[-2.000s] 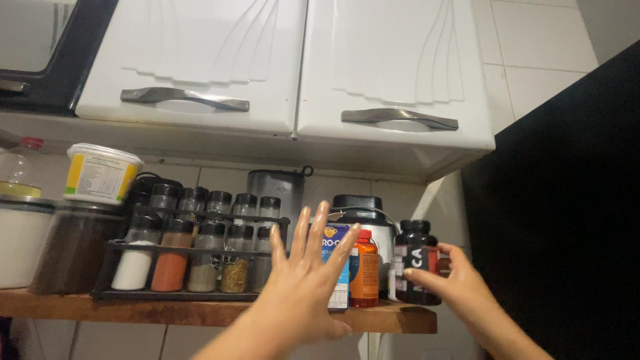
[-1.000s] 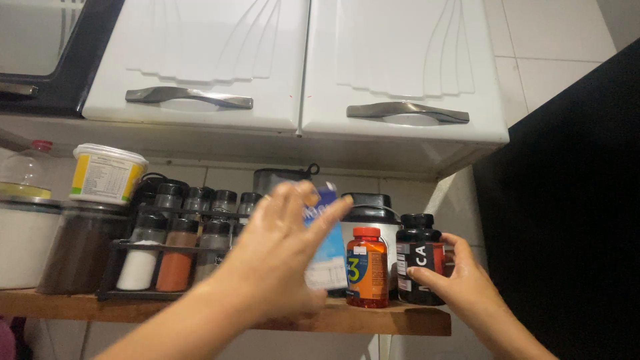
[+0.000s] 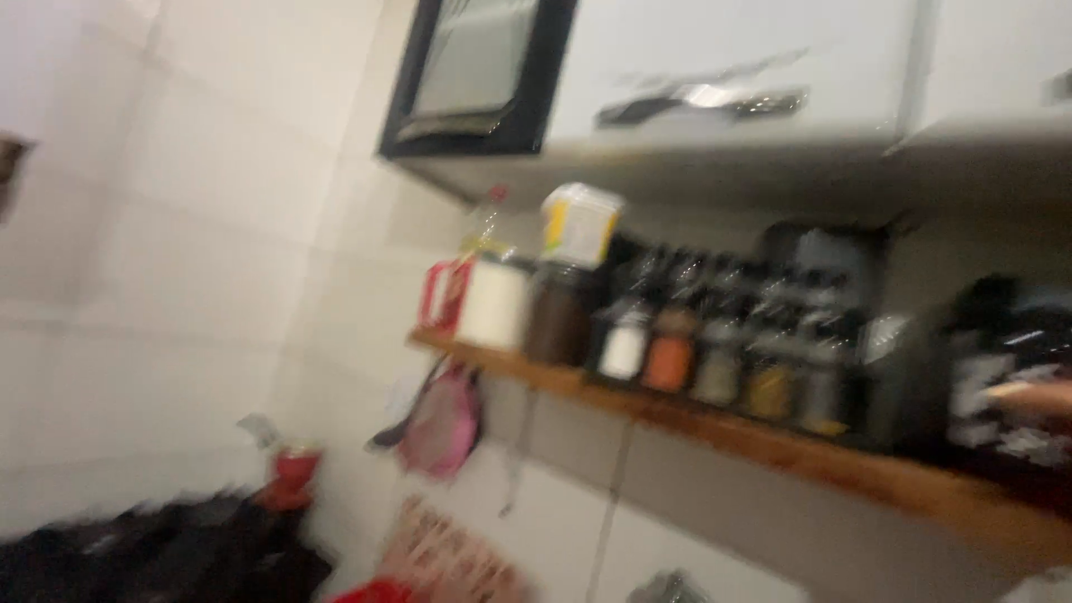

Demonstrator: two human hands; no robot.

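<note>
The whole view is blurred. At the right edge, a finger of what seems to be my right hand (image 3: pixel 1034 397) lies against a dark bottle with white lettering (image 3: pixel 984 381); its grip is cut off by the frame. My left hand is out of view. To the left of the bottle, a black spice rack (image 3: pixel 754 402) with dark-capped jars stands on the wooden shelf (image 3: pixel 712 423). Its front row includes a jar of white contents (image 3: pixel 623 347) and one of orange-red contents (image 3: pixel 670 356). A white and yellow tub (image 3: pixel 581 224) sits on a dark-filled jar (image 3: pixel 557 322).
White cupboards with metal handles (image 3: pixel 702 105) hang above the shelf. A white-filled container (image 3: pixel 494 303) and a red and white packet (image 3: pixel 444 293) stand at its left end. A pink, dark-rimmed item (image 3: pixel 440 423) hangs below. A red object (image 3: pixel 295 473) is at lower left.
The view has swung far to the left. My left hand, earlier at the blue box in front of the shelf, has left the view. The orange bottle with the red cap is also out of sight.
</note>
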